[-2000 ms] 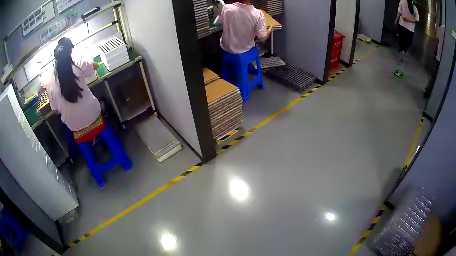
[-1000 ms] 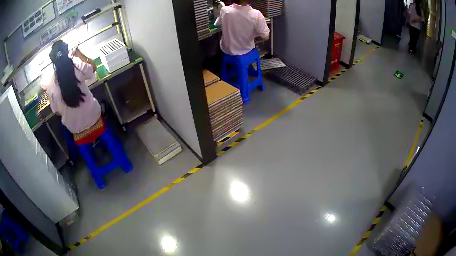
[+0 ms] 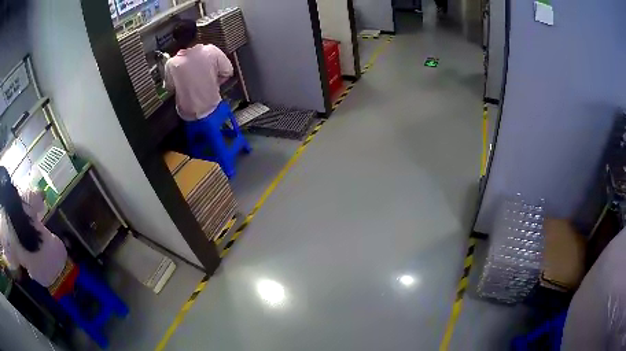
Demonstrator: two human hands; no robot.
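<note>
Neither of my hands is in the picture. Nearest in front of me is the grey floor [image 3: 343, 226] of an aisle with yellow-black edge lines. At the lower right, a tall stack of shiny clear blister trays [image 3: 511, 253] stands on the floor against a partition. Tan cardboard [image 3: 563, 253] is beside it. A pale pink sleeve or back of a person [image 3: 604, 301] is cut off by the right edge, above part of a blue stool [image 3: 542, 336].
At left, a person [image 3: 31, 240] sits at a lit bench near a white slotted box [image 3: 57, 170]. Beyond the partition, another person [image 3: 195, 79] sits on a blue stool [image 3: 218, 137] near stacked cardboard [image 3: 206, 195]. Dark grid trays [image 3: 285, 121] and red crates [image 3: 332, 67] stand farther back.
The view has swung right, so the booths have shifted left. The clear tray stack shows more fully, and a pink-clad person has come in at the right edge. The far walker is mostly out of view.
</note>
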